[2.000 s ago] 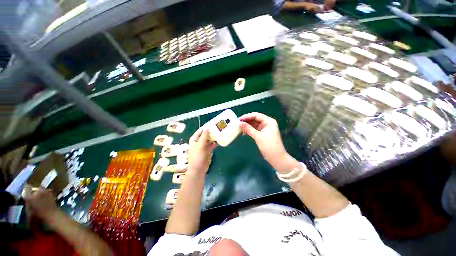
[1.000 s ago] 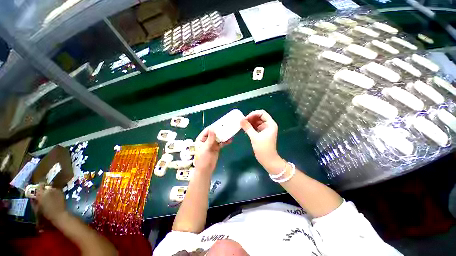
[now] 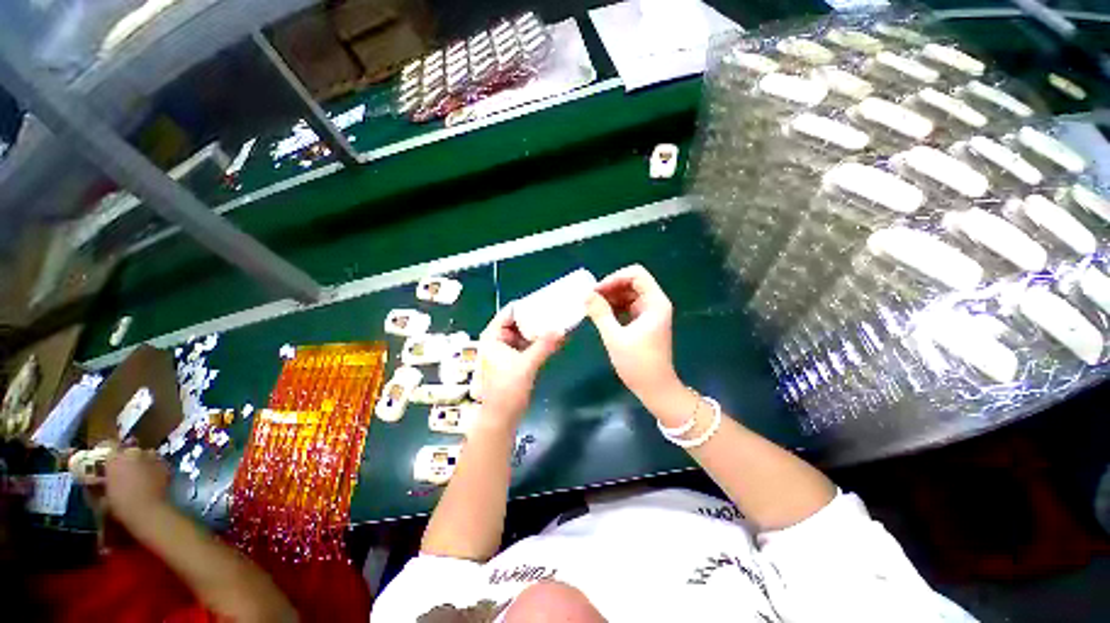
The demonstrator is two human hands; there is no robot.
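A cream plastic unit is held above the dark green bench, its plain smooth side facing me. My left hand grips its lower left end between thumb and fingers. My right hand, with a white beaded bracelet at the wrist, pinches its right end with the fingertips. The unit's other side is hidden. Several cream housings with dark or reddish middles lie in a loose pile on the bench, left of my left hand.
Stacked clear blister trays hold cream units at right. An orange strip sheet, white bits and a cardboard box lie at left, beside another person's hand. A lone unit sits on the belt. A slanted post stands left.
The held unit has turned from its side with a dark window to its plain side. My left thumb has shifted onto its lower edge. The lone unit on the belt has moved right.
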